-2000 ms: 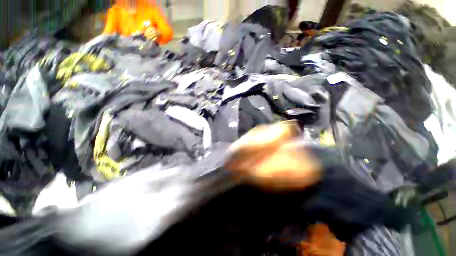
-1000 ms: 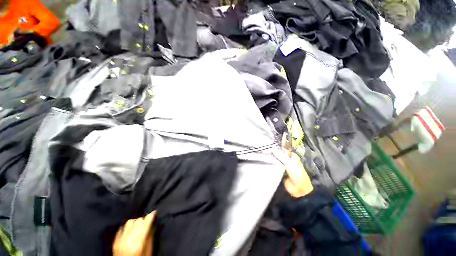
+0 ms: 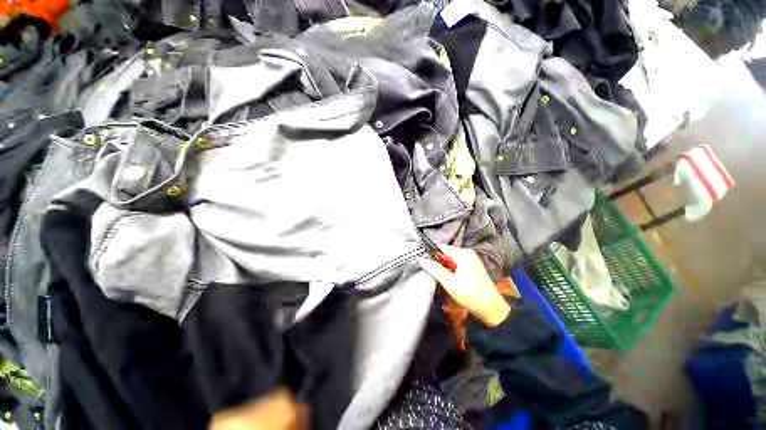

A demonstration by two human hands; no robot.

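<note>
A black-grey denim jacket (image 3: pixel 285 197) lies inside out in front of me, its pale inner side up and matt black lining (image 3: pixel 235 336) below. Gold buttons show along its folded edge at the left. My right hand (image 3: pixel 472 288) is at the right end of the jacket's stitched seam, closed around small thread snips (image 3: pixel 445 261); only a red part shows between the fingers. My left hand (image 3: pixel 262 413) is low over the black lining, blurred and cut off by the bottom edge; its fingers and any hold cannot be made out.
More jackets (image 3: pixel 550 143) are heaped behind and at both sides. A green crate (image 3: pixel 626 323) holding pale cloth stands at the right, beside a blue crate (image 3: pixel 550 306). A red-and-white striped cloth (image 3: pixel 705 180) hangs on a frame. Orange clothing (image 3: pixel 34 10) shows at the top left.
The view has shifted, with the pile higher in it. The jacket's upper edge now lies folded with buttons showing. My left hand is lower and more cut off. The red of the snips now shows.
</note>
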